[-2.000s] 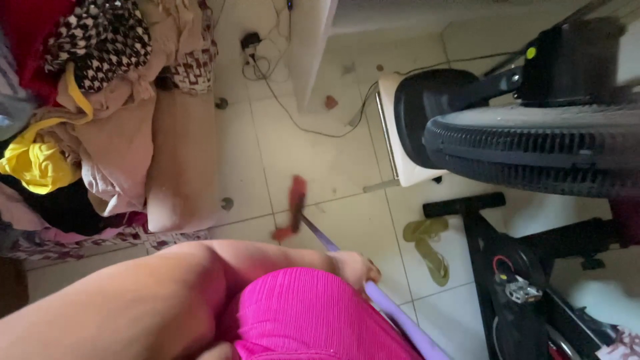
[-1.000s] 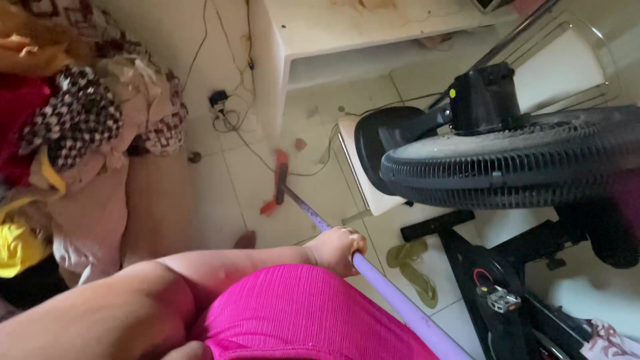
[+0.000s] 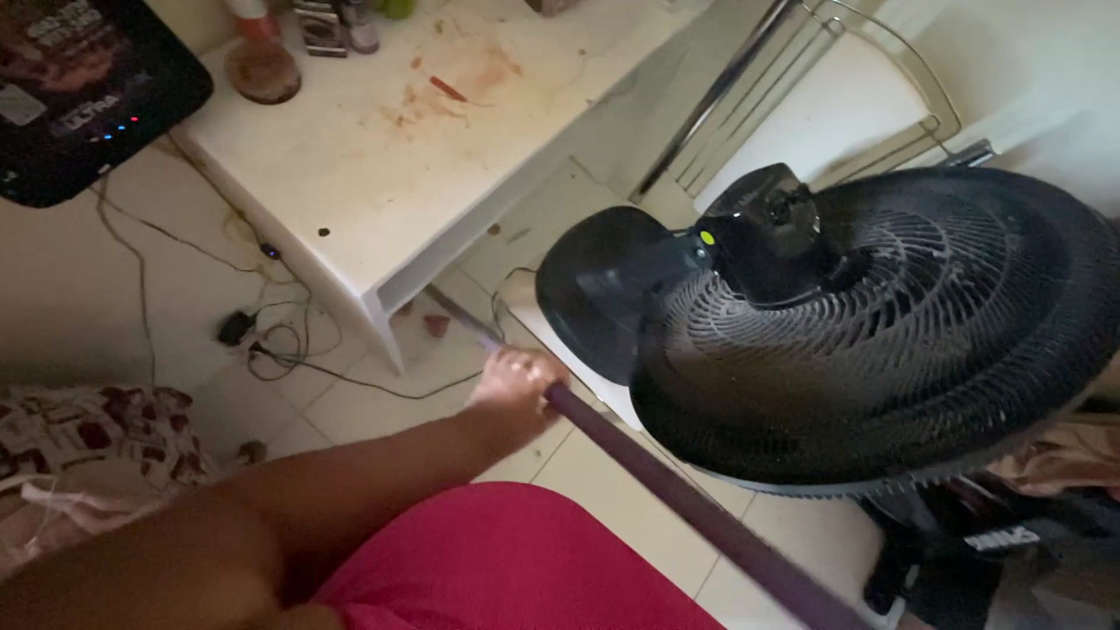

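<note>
My left hand (image 3: 522, 385) reaches in from the left and is closed around a purple pole (image 3: 674, 490), probably a broom or squeegee handle. The pole runs from the bottom right edge up to the gap under a white table or bench (image 3: 341, 192). Its far end is hidden there. A small reddish-brown scrap (image 3: 436, 325) lies on the tiled floor just beyond the hand. My right hand is not seen.
A black fan (image 3: 875, 332) stands close at right, its base on a white seat (image 3: 604, 394). Cables and a black power adapter (image 3: 235, 328) lie on the floor at left. A black device (image 3: 96, 96) with lights is at upper left, patterned cloth (image 3: 105, 437) at lower left.
The pole's red head, seen on the floor before, is now out of sight as the pole points under the white furniture. My left hand still grips the pole. The view has swung up and right.
</note>
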